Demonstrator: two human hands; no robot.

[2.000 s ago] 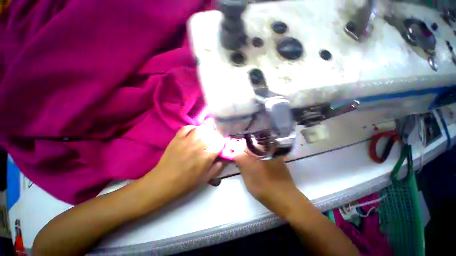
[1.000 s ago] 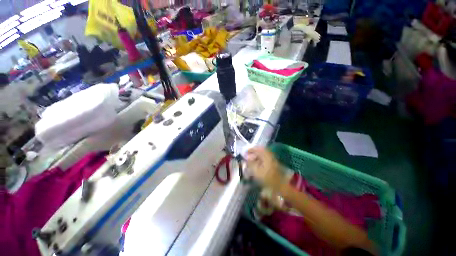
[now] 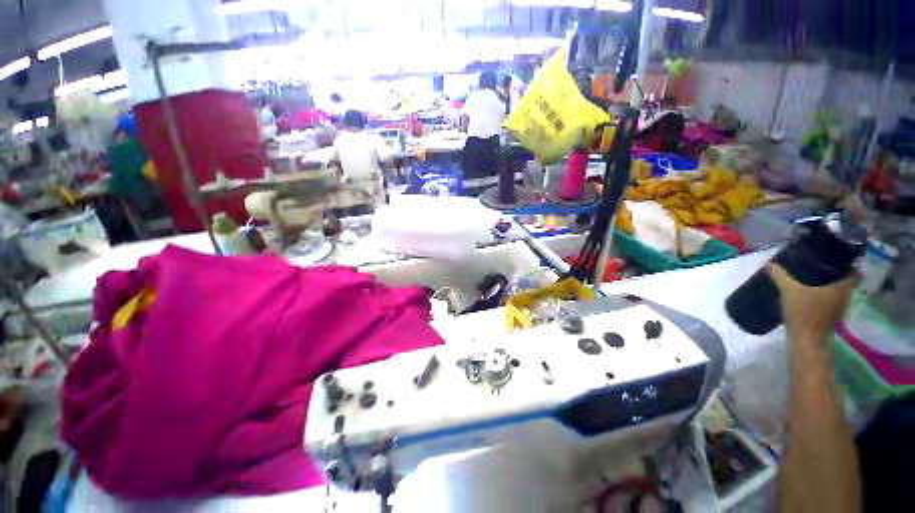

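Observation:
My right hand is raised at the right side and is closed around a black vacuum flask. The flask is tilted, its silvery top pointing up and right, clear of the table. A magenta garment pile lies left of the sewing machine, with a yellow-orange strip showing on its left part. The white sewing machine head with its blue stripe and dark control panel stands in front of me. My left hand is not in view.
Red-handled scissors show blurred at the bottom edge. A yellow tray and a white container are behind the machine. Magenta and dark thread cones stand further back. A green basket holds mustard cloth. Several people are in the distance.
The view has swung up and left. My right hand, earlier at the machine and then near the scissors, is now raised at the right with the flask in it. My left hand has left the picture.

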